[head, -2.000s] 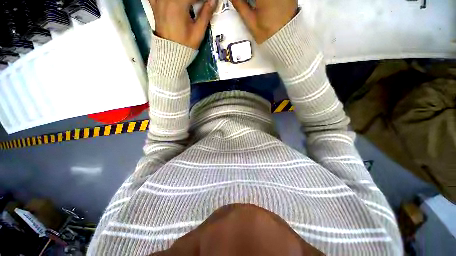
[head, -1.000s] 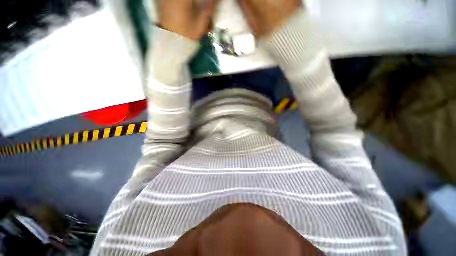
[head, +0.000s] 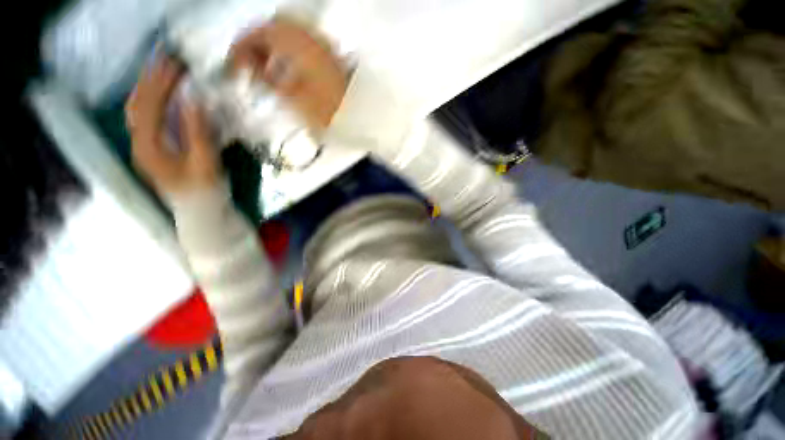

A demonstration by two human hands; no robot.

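Observation:
The frame is strongly blurred. My left hand [head: 176, 129] is over the bench at the upper left, its thumb and fingers curved around a dim greyish thing that I cannot make out. My right hand [head: 297, 73] is to its right, fingers bent towards the left; whether it holds anything is too blurred to tell. A pale display module [head: 299, 149] with a dark crooked tail lies on the white work sheet [head: 336, 163] near the bench's front edge, just below my right hand.
A white tray [head: 86, 284] with blurred dark rows beyond it is at the left. A green mat [head: 244, 176] shows between my forearms. A red round thing [head: 182, 322] is below the tray. Brown cloth [head: 671, 103] is at the right. Yellow-black tape marks the grey floor.
The whole view has turned and shifted, so the bench now slants. Both hands show more fully, and my left hand appears more open around something. The module still lies near the front edge.

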